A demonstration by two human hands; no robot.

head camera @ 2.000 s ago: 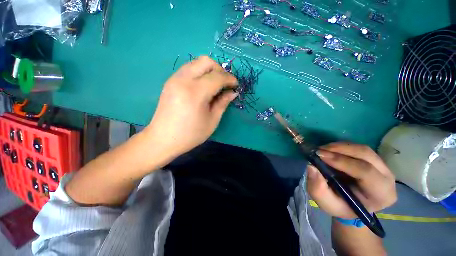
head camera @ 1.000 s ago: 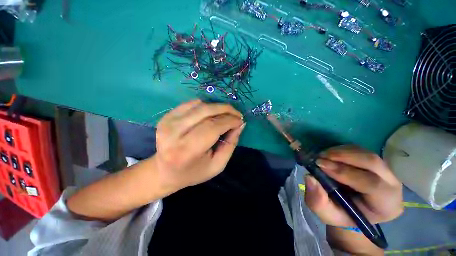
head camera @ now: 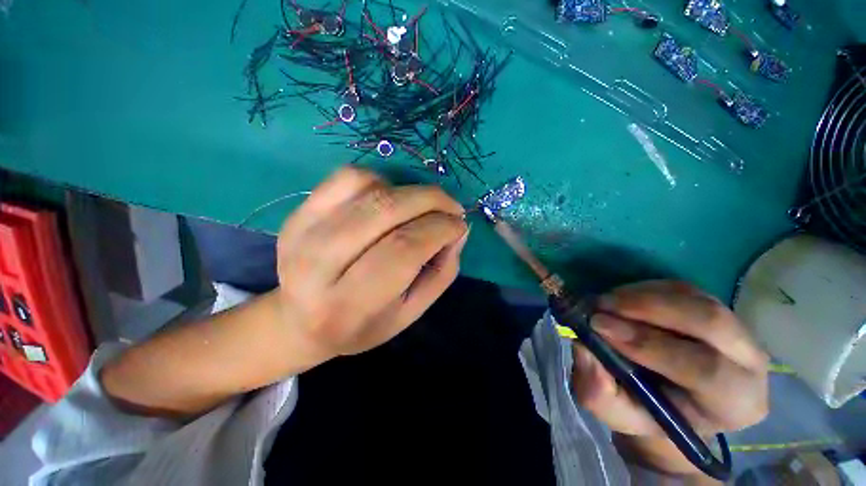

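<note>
My right hand grips a black soldering iron. Its coppery tip points up-left and meets the lower left end of a small blue-white circuit board on the green mat. My left hand is just left of the board, thumb and forefinger pinched on a thin lead whose end reaches the board's edge. Most of what the left fingers hold is hidden. A thin silvery strand curves out to the left behind this hand. A tangled pile of wired components with black and red leads lies beyond the left hand.
Finished board assemblies lie upper right on a clear strip. A small white strip lies below them. A black fan and an off-white pot stand at the right. A red parts tray is at the left edge.
The left hand has left the component pile and come down beside the board with a lead. The iron tip now meets the board's left end. The view has shifted, and the spool is out of view.
</note>
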